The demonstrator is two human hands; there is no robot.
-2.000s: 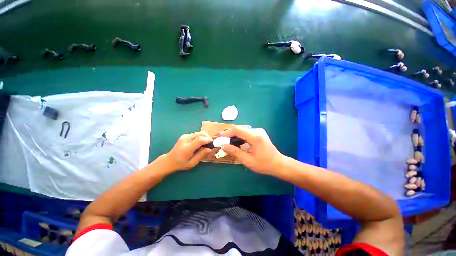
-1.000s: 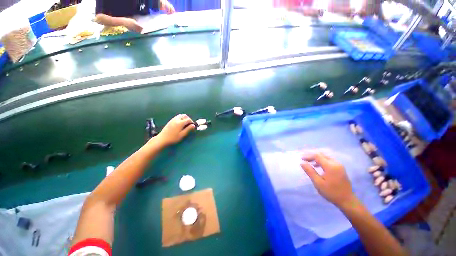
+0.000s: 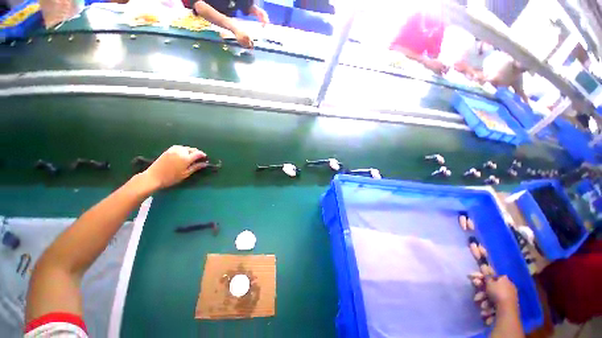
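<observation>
My left hand (image 3: 177,165) is over the belt, its fingertips closed around a slim black handle part (image 3: 212,165) whose end sticks out to the right. My right hand (image 3: 503,297) is at the right side of the blue tote (image 3: 335,247), its fingers among the pale-and-black oval parts (image 3: 480,277); whether it grips one is hidden. Joined assemblies (image 3: 287,169) with black stems and pale ends lie on the belt. Another black handle part (image 3: 197,228) lies on the green bench. A white disc (image 3: 239,285) is on the brown cardboard pad (image 3: 211,304).
A round white piece (image 3: 245,239) lies beyond the cardboard. A white sheet (image 3: 79,254) at left carries a dark block and U-shaped clip. More black parts (image 3: 90,164) are on the belt at left. A second blue tote (image 3: 558,218) is farther right. People work across the line.
Both hands left the cardboard, where they held a pale-and-black piece. A joined assembly now lies free on the belt. My left hand moved left to a black part; my right hand reached the oval parts.
</observation>
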